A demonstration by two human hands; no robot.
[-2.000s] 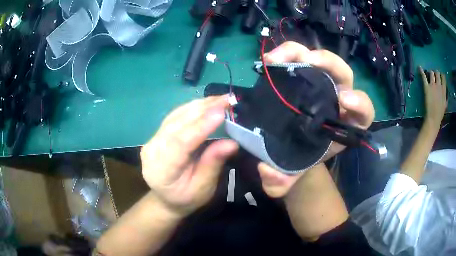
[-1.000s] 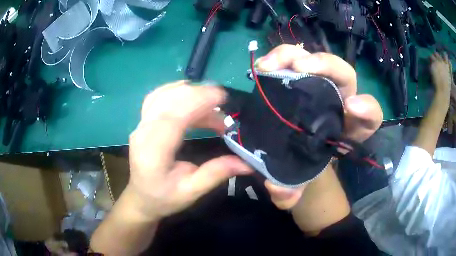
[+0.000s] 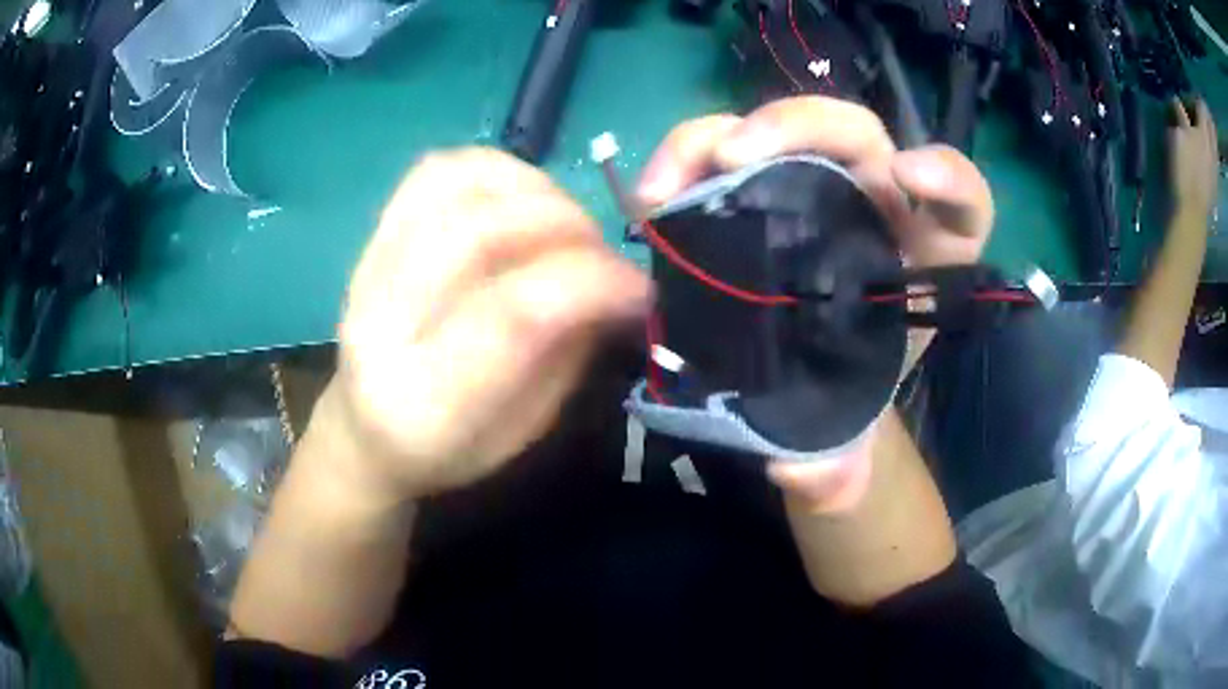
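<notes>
My right hand [image 3: 929,202] holds a black head housing [image 3: 822,364] from behind, fingers over its top and right edge, thumb at the bottom. A pale ribbed band [image 3: 727,428] wraps round the housing's edge, with small end tabs at its left ends. A red lead wire [image 3: 714,280] crosses the housing, with a white connector [image 3: 605,146] at its upper left end. A narrow black stem [image 3: 949,294] projects right, with another white connector. My left hand [image 3: 485,310] is blurred at the housing's left side; its fingertips cover that part, and its grip is unclear.
Pale loose bands [image 3: 216,88] lie at the upper left of the green bench [image 3: 310,296]. Black units with red wires are heaped at upper right and far left. A cardboard box [image 3: 108,512] with clear bags stands lower left. Another person's arm [image 3: 1165,296] reaches in at right.
The housing has turned so its stem points level to the right. My left hand has moved from an open pose, fingers and thumb apart, to fingers bunched at the housing's left side.
</notes>
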